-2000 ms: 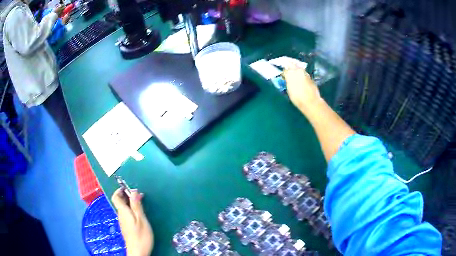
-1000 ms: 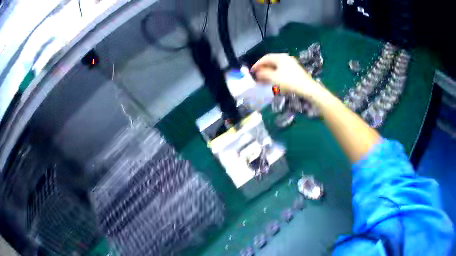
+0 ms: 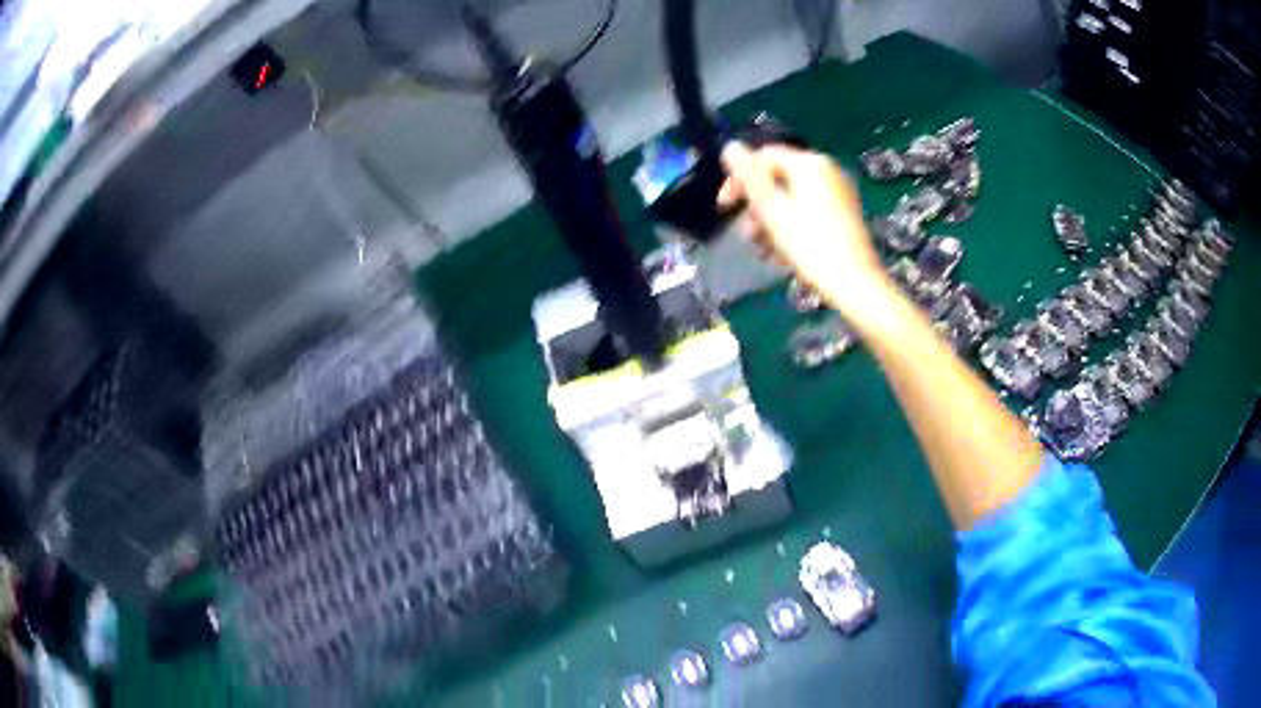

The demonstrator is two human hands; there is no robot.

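My right hand [image 3: 799,208] reaches to the back of the bench, in a blue sleeve. Its bent fingers are on the edge of a black flat object [image 3: 696,205], which is blurred and partly hidden by the hand. My left hand is not in view. A black electric screwdriver [image 3: 574,194] hangs above the white-grey screw feeder [image 3: 647,470]. One silvery board assembly [image 3: 837,585] lies in front of the feeder. Several small round wired modules [image 3: 741,643] lie in a row beside it.
Stacked blister trays [image 3: 374,519] stand left of the feeder. A loose pile of assemblies [image 3: 940,270] lies right of my hand. Two long rows of assemblies [image 3: 1106,318] curve along the right of the green mat [image 3: 871,457]. A black hose [image 3: 682,62] hangs behind the hand.
The view has swung from the other side of the bench to the feeder. My left hand has left the picture. A black flat object now shows at my right fingers.
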